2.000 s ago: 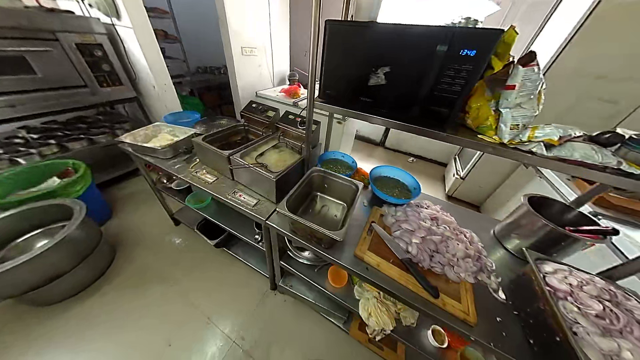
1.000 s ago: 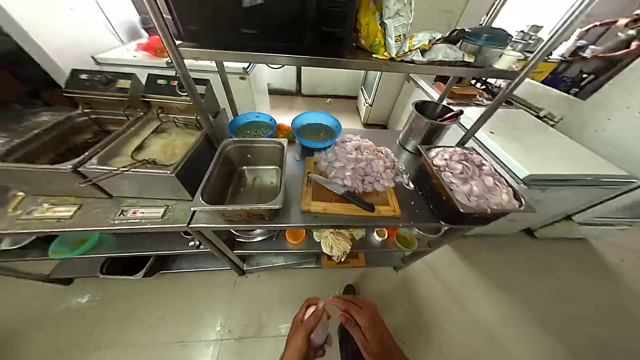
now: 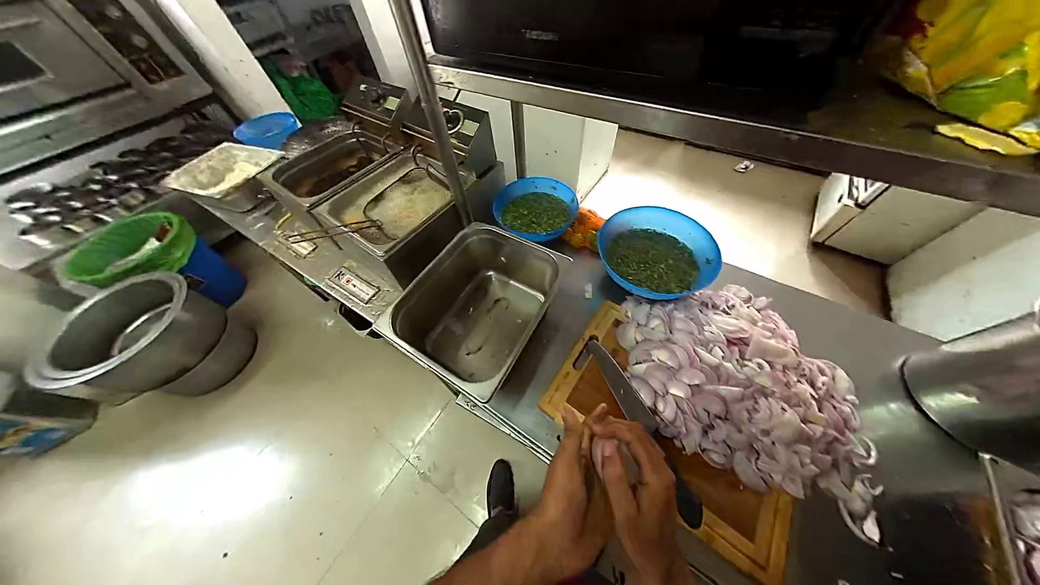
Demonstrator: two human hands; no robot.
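Note:
My left hand and my right hand are together over the near edge of the wooden cutting board. Between them shows a small pale pinkish piece, perhaps onion, with the right fingers closed over it; which hand bears it is hard to tell. Behind and partly under the right hand, a kitchen knife with a black handle lies on the board. Beside the blade is a large heap of sliced onions, spilling past the board onto the steel table.
An empty deep steel pan stands left of the board. Beyond are two blue bowls of chopped greens in liquid. Fryers stand farther left, a steel pot at right. A shelf with a microwave crosses above.
Both hands, over the floor in front of the table one second ago, are now at the board's near edge. The view has swung left and come closer.

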